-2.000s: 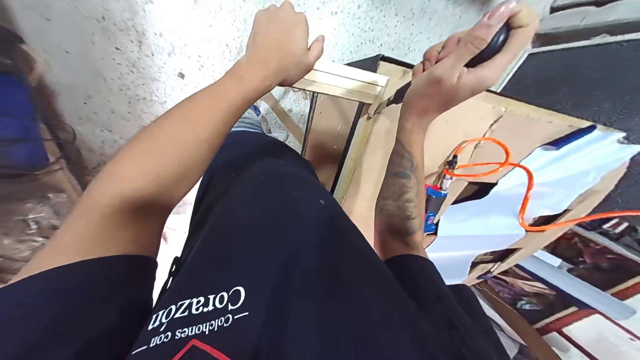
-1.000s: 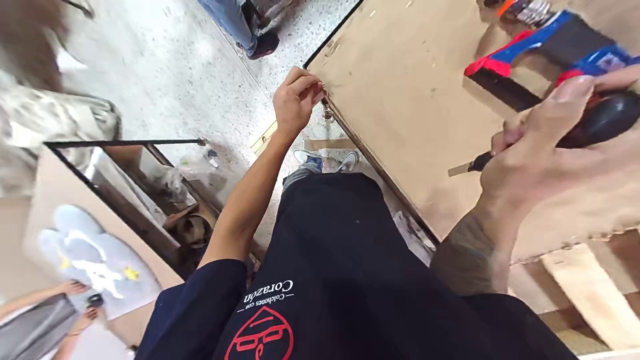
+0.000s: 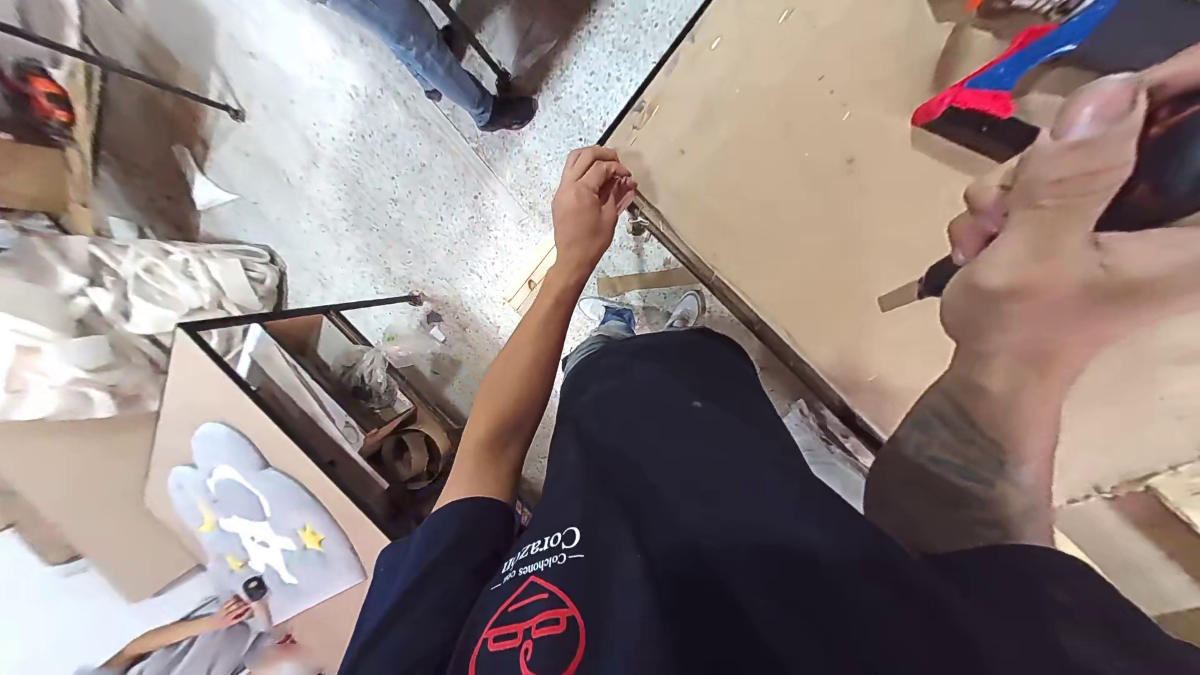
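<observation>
My right hand (image 3: 1041, 216) grips a black-handled tool (image 3: 1158, 169), whose short flat blade (image 3: 900, 296) sticks out past my fingers above the cardboard-covered surface (image 3: 787, 122); the exact kind of tool cannot be told. At that surface's near edge is my left hand (image 3: 593, 197), its fingers curled together by the corner; whether something small is between them cannot be told. Beyond my right hand, a red, blue and black tool (image 3: 994, 98), partly cut off by the frame, lies on the cardboard.
A black-edged frame (image 3: 281, 375) with a bin of scraps and a plastic bag stands left. Behind it a person (image 3: 202, 633) is beside a grey cloud-shaped panel (image 3: 262, 516). Another person's jeans-clad leg (image 3: 412, 47) is at the top. Wood strips (image 3: 534, 272) lie on the speckled floor.
Two seconds ago my left hand was over a pale wood strip and the blade was against the wooden frame; now the blade is held away from it. The view has swung widely.
</observation>
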